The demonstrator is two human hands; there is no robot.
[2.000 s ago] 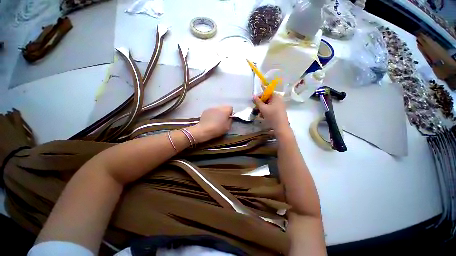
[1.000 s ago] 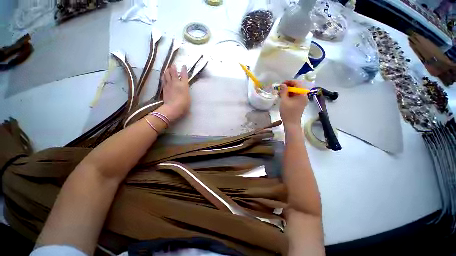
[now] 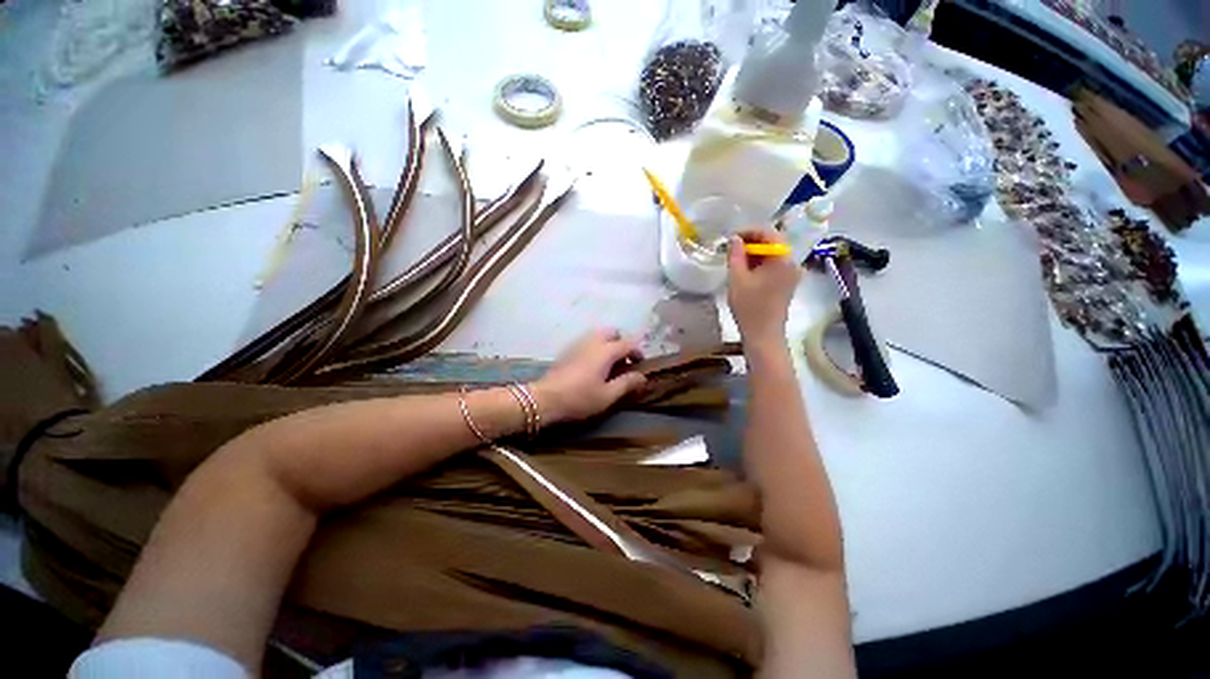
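Observation:
My right hand (image 3: pixel 766 285) holds the yellow-handled glue brush (image 3: pixel 767 248) at the rim of the whitish glue pot (image 3: pixel 693 272); the brush tip is low at the pot's mouth. A second yellow brush (image 3: pixel 669 203) leans in the pot. My left hand (image 3: pixel 593 377) is on the ends of the brown strap bundle (image 3: pixel 332 531), with fingers bent over a strap (image 3: pixel 683 366); whether it grips one is unclear. Beyond it, several brown straps with pale lines (image 3: pixel 365 246) fan out, pale tips away from me. One pale-lined strap (image 3: pixel 564 497) lies across the bundle.
A hammer (image 3: pixel 860 318) lies over a masking tape roll (image 3: pixel 832 354) right of the pot. A large glue bottle (image 3: pixel 756 146), a small white bottle (image 3: pixel 807 219) and a blue-rimmed roll (image 3: pixel 833 157) stand behind. Another tape roll (image 3: pixel 527 101) and bagged dark pieces (image 3: pixel 681 88) lie farther back.
The left hand held a strap end under the brush, moved to the fanned straps, and is now back at the bundle. The right hand moved the brush to the pot. Another strap lies in the fan.

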